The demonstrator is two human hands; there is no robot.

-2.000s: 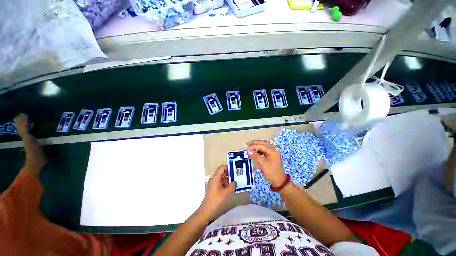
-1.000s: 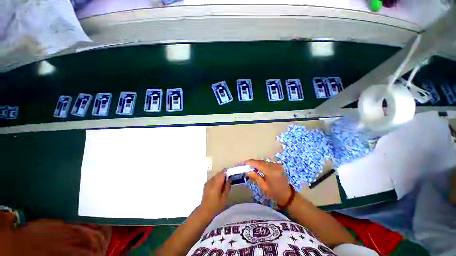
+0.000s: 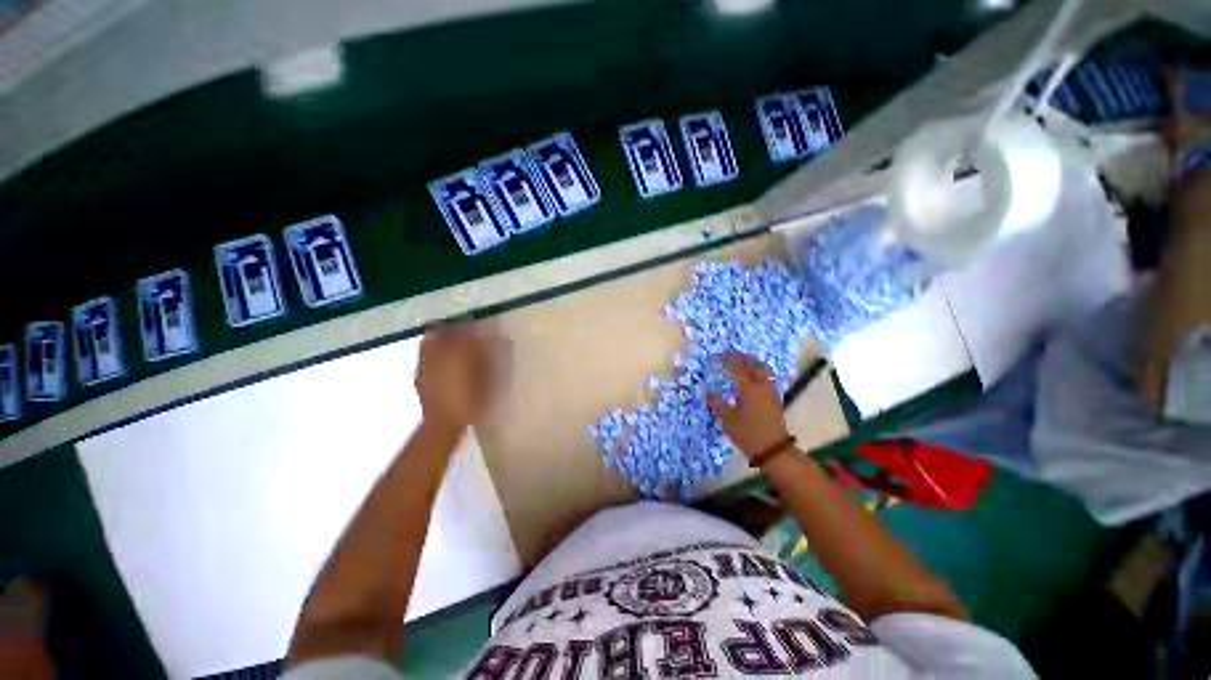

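Note:
A loose pile of small blue-and-white parts lies on the tan cardboard sheet. My right hand is at the pile, its fingertips among the parts; whether it pinches one cannot be seen. My left hand is blurred, over the seam between the white sheet and the cardboard, close to the pale rail. No unit shows in it. Flat blue-and-white rectangular units lie in a row on the green conveyor belt, three of them close together beyond my left hand.
A large white sheet lies at left. A dark stick lies beside the pile. A clear bag of parts is right of it. A white tape roll hangs by the slanted post. Another person's arm shows at far right.
The unit has left my hands, and one more lies on the belt beside the former pair. My left hand moved toward the rail, my right to the pile. The view has tilted.

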